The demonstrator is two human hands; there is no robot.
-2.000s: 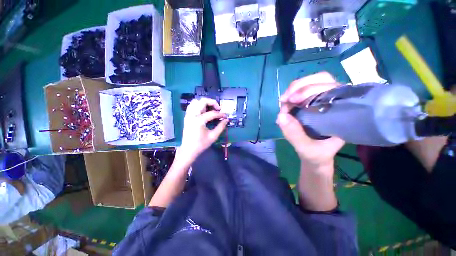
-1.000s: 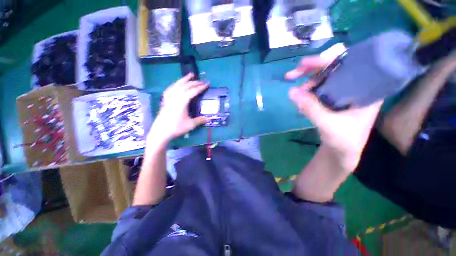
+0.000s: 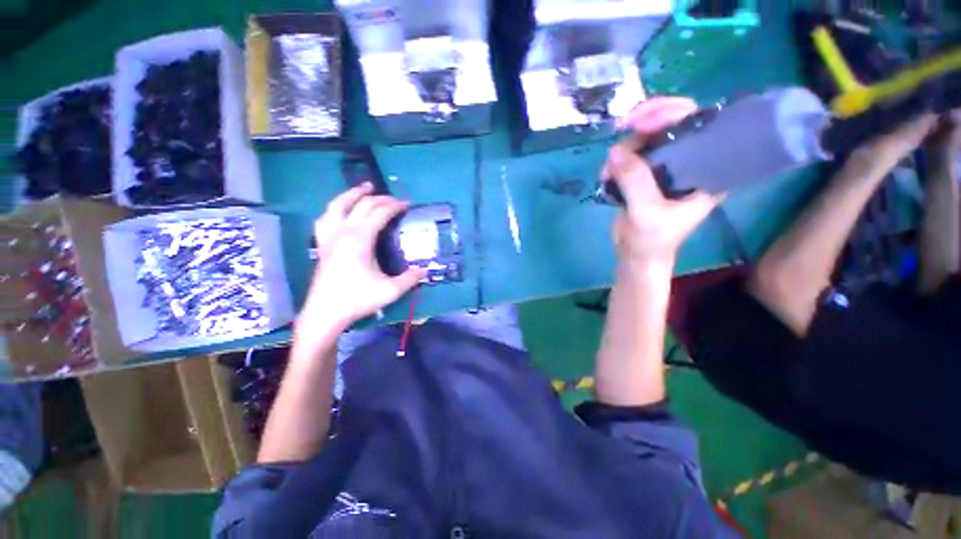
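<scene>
The black device body (image 3: 447,244) lies on the green-matted bench, with a pale silvery patch inside and its handle pointing up and left. A red-wired part (image 3: 408,324) hangs from its near side over the bench edge. My left hand (image 3: 356,253) grips the device body's left side, thumb at the near edge. My right hand (image 3: 655,200) holds the fat grey power screwdriver (image 3: 738,145), tilted sideways, with its dark end toward the left, apart from the device body. The driver's tip is blurred.
White boxes hold black moulded parts (image 3: 174,126) and white-silver parts (image 3: 200,276). A carton (image 3: 90,253) of red-wired parts is at left. Two screw feeders (image 3: 427,90) (image 3: 585,79) stand behind. A yellow strap (image 3: 896,86) joins the driver's rear. Another person's arm (image 3: 832,226) is at right.
The view has shifted, so the bench things sit further left. My left hand stays on the device body. My right hand with the driver has swung from beside the device toward the right feeder.
</scene>
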